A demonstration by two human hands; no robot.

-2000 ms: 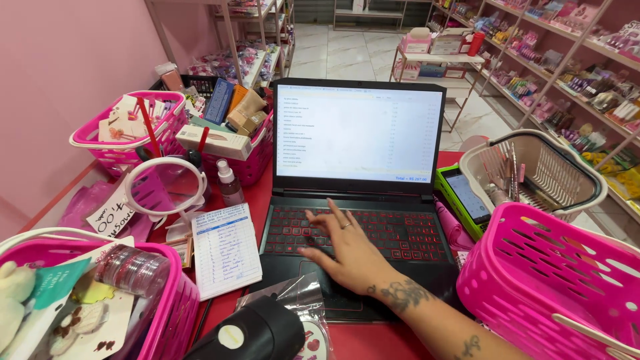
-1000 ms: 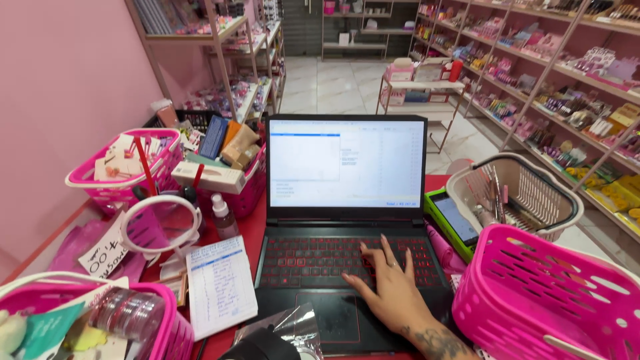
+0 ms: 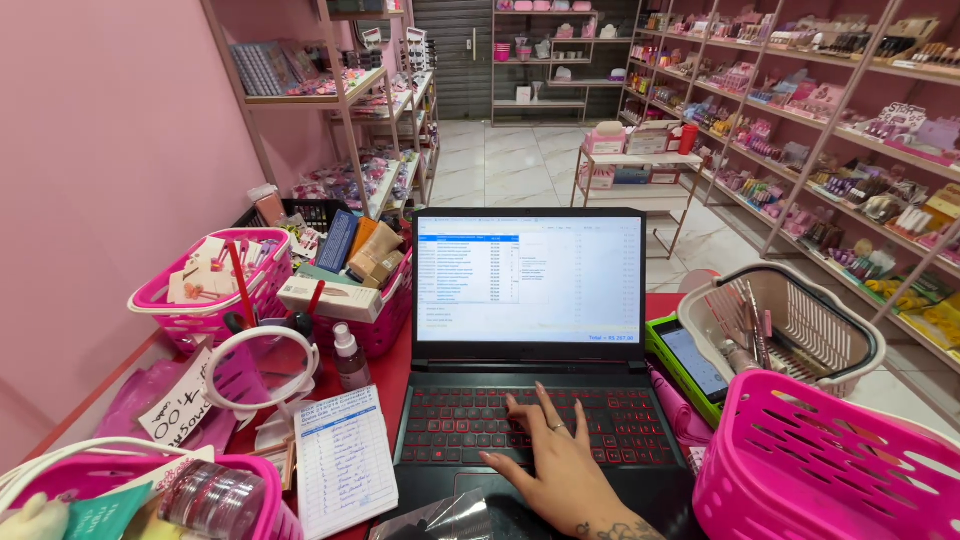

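Note:
My right hand [image 3: 559,457] rests over the right part of the keyboard [image 3: 472,431] of a black laptop, fingers spread, holding nothing. A ring is on one finger and a tattoo marks the wrist. The lit laptop screen [image 3: 529,285] shows a list with one row highlighted in blue. Left of the laptop lies a notepad [image 3: 346,457] with handwritten lines. Clear plastic packaging [image 3: 442,517] lies at the laptop's front left edge. My left hand is not in view.
Pink baskets of goods [image 3: 206,315] and a white-framed round mirror [image 3: 261,367] stand left, near a spray bottle [image 3: 350,358]. On the right are an empty-looking pink basket [image 3: 832,465], a beige basket [image 3: 862,360] and a phone [image 3: 694,364] in a green tray. Stocked shelves [image 3: 840,135] stand beyond.
Two seconds ago my right hand was over the middle of the keyboard; it has moved right. The screen now shows a list window with a highlighted row. The black object at the front has left view.

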